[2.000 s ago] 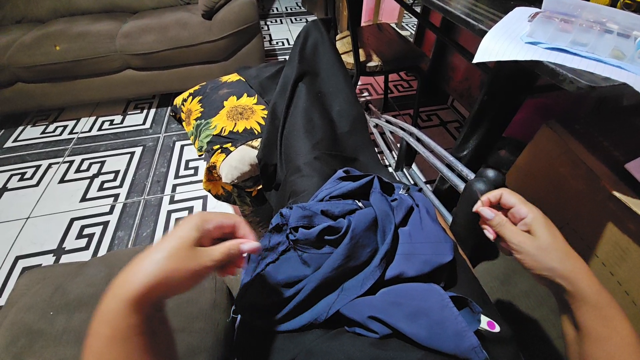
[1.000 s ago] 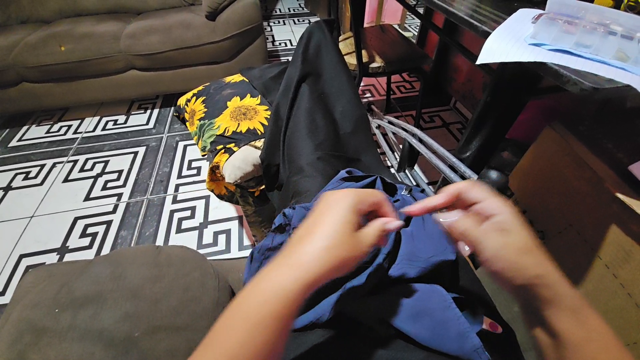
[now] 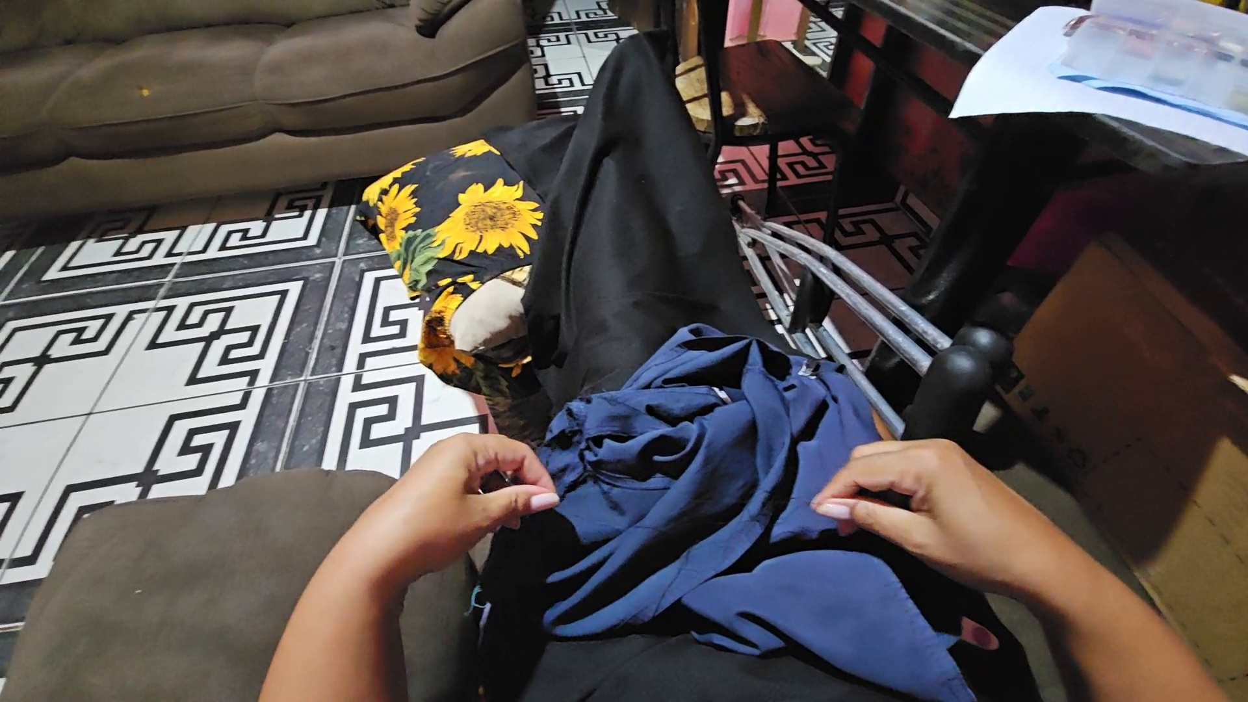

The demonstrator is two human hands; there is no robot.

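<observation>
Dark blue fabric (image 3: 682,487) lies bunched across my lap, over black cloth (image 3: 643,234) that covers my legs. My left hand (image 3: 497,487) is at the fabric's left edge, thumb and fingertips pinched together; something small and thin shows between the fingers, too small to name. On the right side, my right hand (image 3: 877,492) hovers over the fabric with thumb and index finger close together. A thread between the hands cannot be made out clearly, and whether the right fingertips hold anything is unclear. A sunflower-print cloth (image 3: 487,219) is beyond, left of the black cloth.
Metal crutches (image 3: 838,283) with black grips lean at the right, beside a cardboard box (image 3: 1141,409). A dark table (image 3: 936,29) bears paper (image 3: 1014,68) and a clear plastic compartment box (image 3: 1160,54). A brown sofa (image 3: 195,78) stands at the back left, a brown cushion (image 3: 195,585) nearer.
The hands came together over the blue fabric one second ago and are now apart again, the left one moved left and the right one moved right.
</observation>
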